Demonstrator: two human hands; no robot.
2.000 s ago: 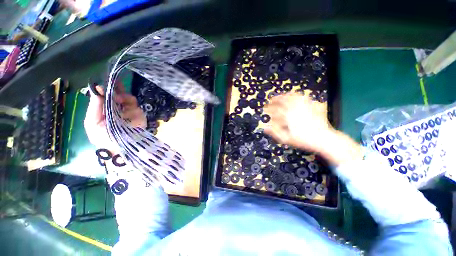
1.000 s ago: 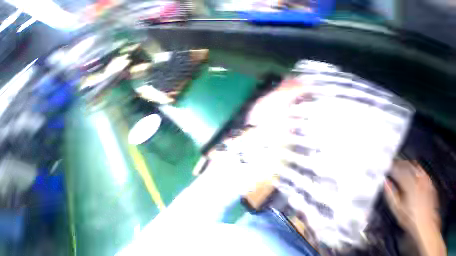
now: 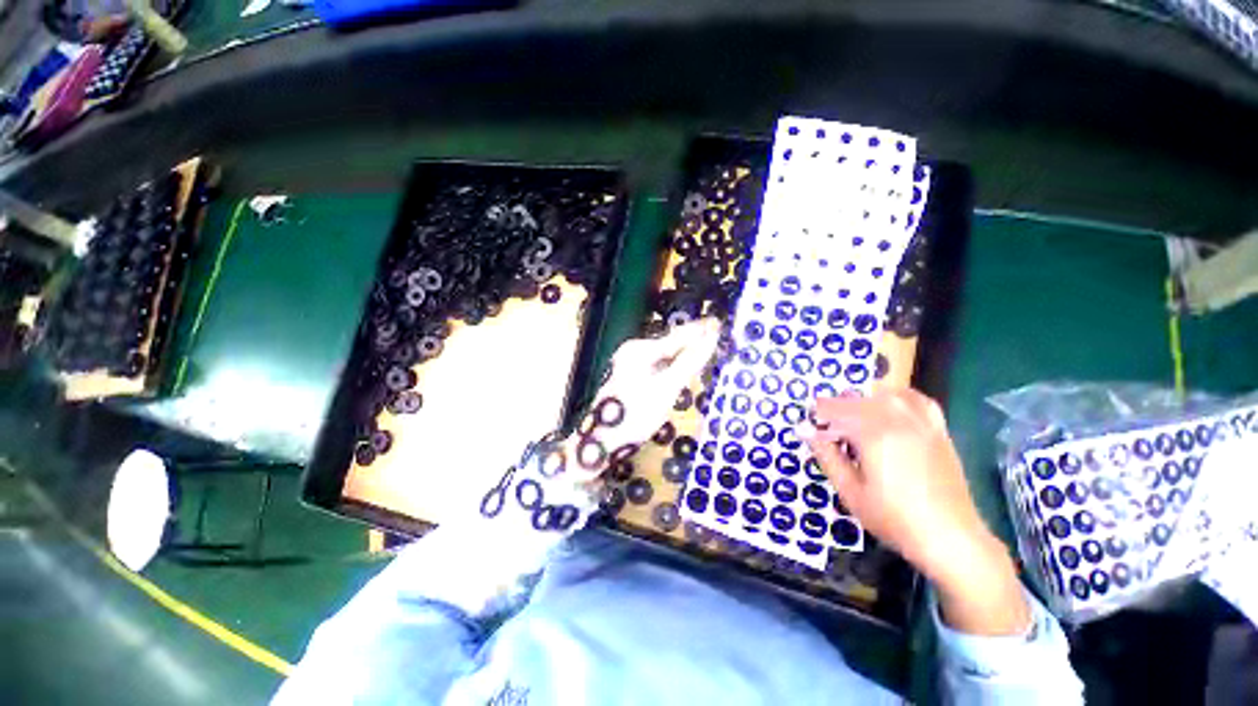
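A white liner sheet [image 3: 835, 262] with rows of black rings lies over the right tray [image 3: 952, 276]; another sheet edge shows beneath it. Its far part has only small dots. My left hand [image 3: 642, 393] is at the sheet's left edge, overexposed; whether it grips is unclear. Several thin black loops [image 3: 591, 452] cling to its back and wrist. My right hand [image 3: 894, 462] is over the sheet's near right part, thumb and forefinger close together at the rings; whether they pinch one cannot be told. Loose black ring parts [image 3: 711, 221] show around the sheet.
The left tray [image 3: 327, 462] has dark ring parts heaped at its far and left sides. A clear bag with ring sheets [image 3: 1104, 510] lies at the right. A board of black parts [image 3: 117, 297], a round white-topped object [image 3: 141, 510] and a blue bin [image 3: 380, 8] are further off.
The bent stack of sheets held up in my left hand over the left tray now lies flat over the right tray. My right hand has moved from the loose parts onto the sheet.
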